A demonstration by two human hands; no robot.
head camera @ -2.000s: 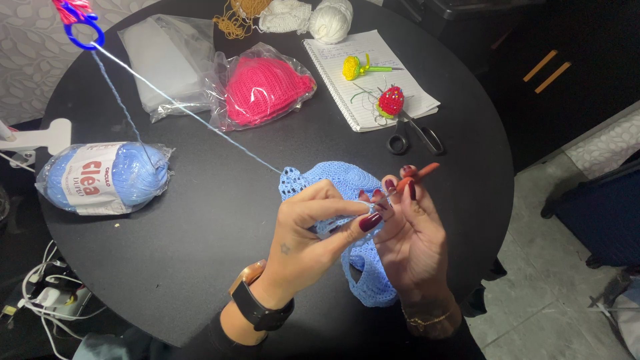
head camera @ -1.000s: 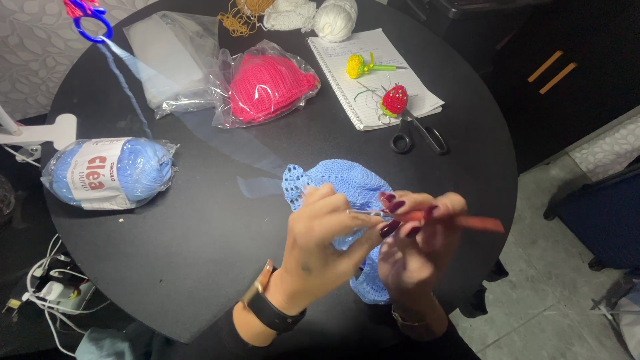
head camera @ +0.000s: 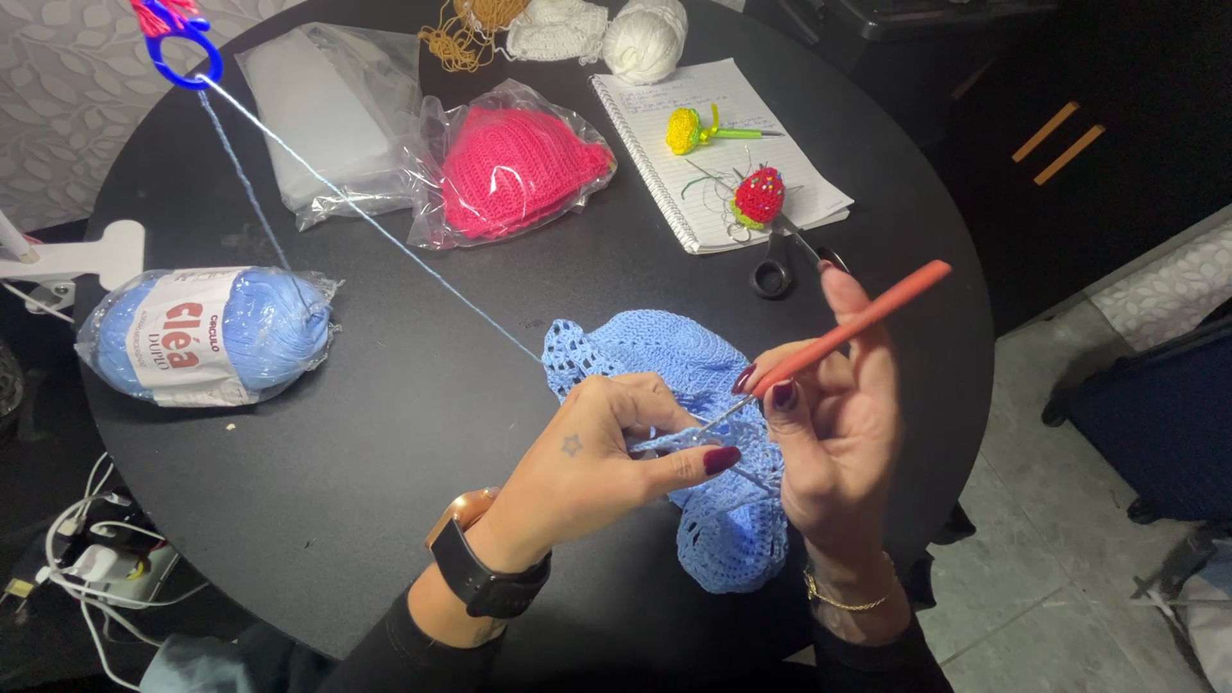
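My left hand point(head camera: 616, 443) pinches the edge of a light blue crocheted piece point(head camera: 664, 346), which spreads over the black table beneath both hands. In my right hand point(head camera: 837, 423) is a crochet hook with an orange handle point(head camera: 852, 327), held between thumb and fingers, its metal shaft reaching the stitches at my left fingertips. A light blue strand point(head camera: 385, 234) runs from the work up to a blue ring point(head camera: 183, 58) at the upper left, then down to a wrapped ball of blue yarn point(head camera: 260, 337). Where the hook's tip meets the stitches is partly hidden.
A bagged pink crocheted piece point(head camera: 520, 173) lies beside clear plastic bags point(head camera: 337, 115). Scissors point(head camera: 772, 277) touch a spiral notebook point(head camera: 712, 96) bearing handwriting, a red crocheted strawberry point(head camera: 758, 197) and a yellow-topped pen point(head camera: 685, 131). White yarn point(head camera: 645, 38) stands at the back.
My right hand has turned more upright, with its index finger raised and the hook's handle now pointing up to the right. My left hand still grips the blue work.
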